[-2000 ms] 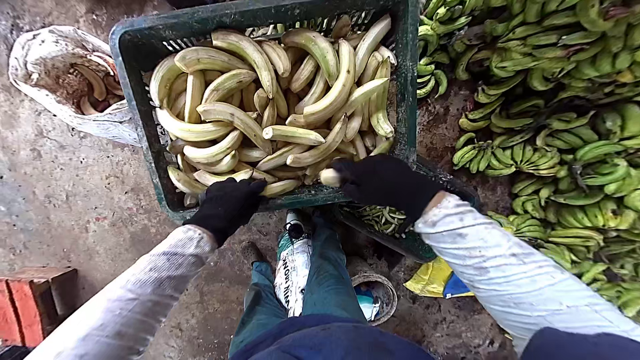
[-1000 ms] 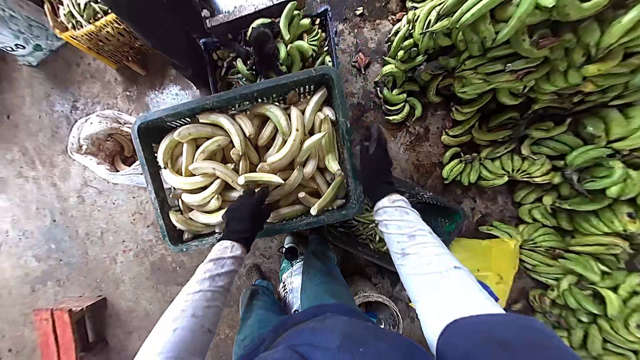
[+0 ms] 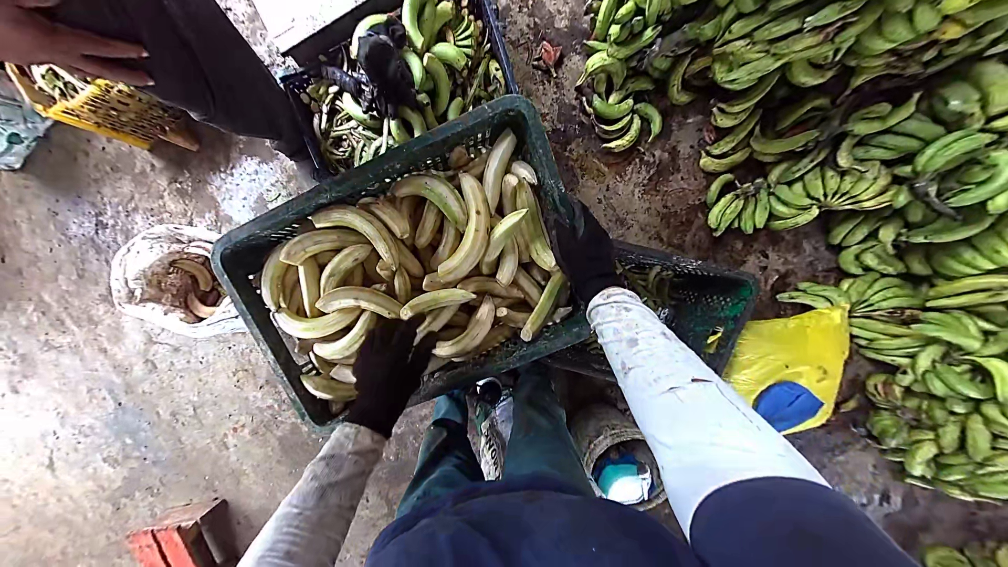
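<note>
A dark green plastic crate (image 3: 260,331) full of peeled plantains (image 3: 468,228) lies tilted before me. My left hand (image 3: 390,370), in a black glove, rests among the plantains by the near side; whether its fingers grip one is hidden. My right hand (image 3: 584,248), also black-gloved, is at the crate's right side wall, its fingers partly hidden against the rim. Under the right side of the full crate, a second green crate (image 3: 728,307) holding peel-like scraps is partly covered.
Green plantain bunches (image 3: 819,189) cover the floor at right. A dark crate (image 3: 504,47) of plantains and scraps stands beyond, near another person's hand (image 3: 71,47). Around are a white sack (image 3: 169,307), a bucket (image 3: 610,433), a yellow bag (image 3: 795,354), a yellow crate (image 3: 118,110) and a red block (image 3: 177,535).
My right hand held a pale piece over the near rim two seconds ago; it let go and is now at the crate's right side. Another person's hand has come into view at upper left.
</note>
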